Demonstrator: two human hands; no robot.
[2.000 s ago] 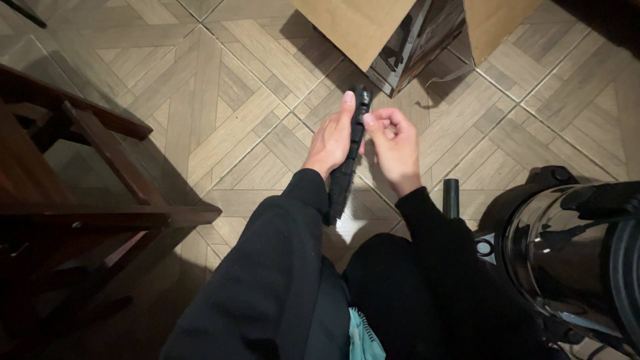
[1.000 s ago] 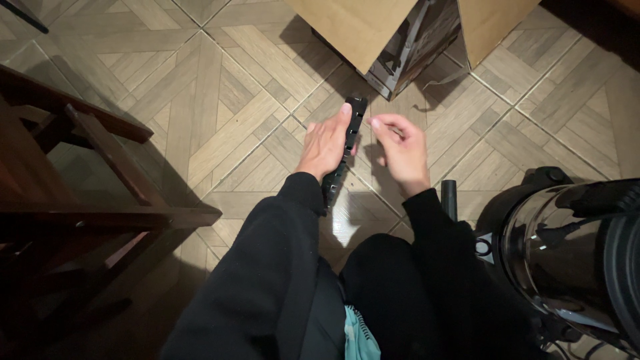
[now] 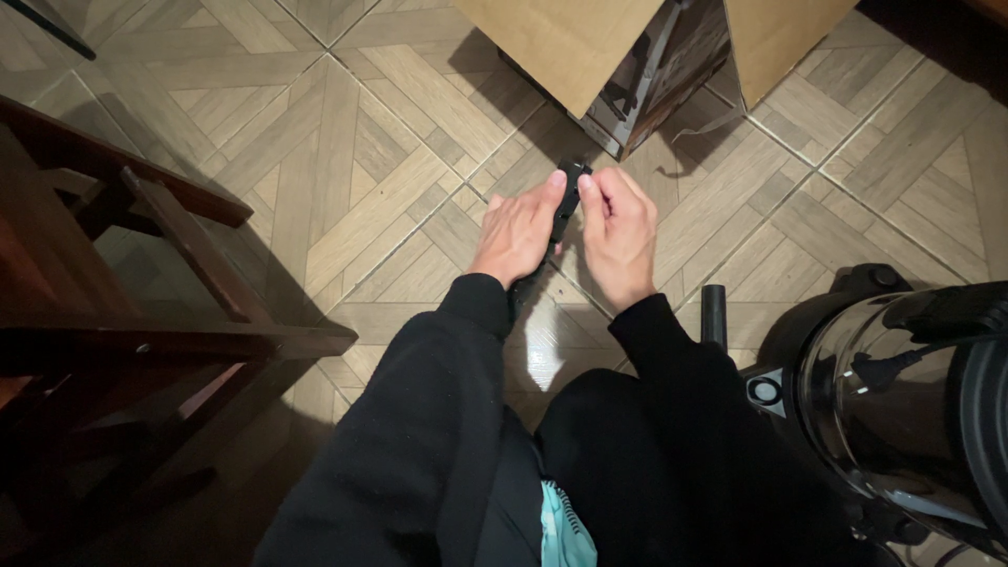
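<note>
A long, narrow black plastic part (image 3: 567, 201) slants across the middle of the view, above the tiled floor. Its exact kind cannot be told. My left hand (image 3: 516, 228) grips it from the left, with the thumb along its upper end; the lower end runs down beside my left cuff. On the other side, my right hand (image 3: 622, 232) has its thumb and bent index finger at the part's upper end, pinching at its edge. The right fingertips are partly hidden, so a small piece between them cannot be made out.
An open cardboard box (image 3: 583, 55) stands ahead, flaps spread, with a loose strip hanging beside it. At the right is a canister vacuum cleaner (image 3: 874, 402) with its plug resting against the drum. Dark wooden furniture (image 3: 197, 331) juts in from the left. Teal cloth (image 3: 563, 528) lies by my legs.
My right hand was apart from the black part one second ago, and its fingertips are now at the upper end. My left hand has kept its hold, and the part is tilted further over to the right.
</note>
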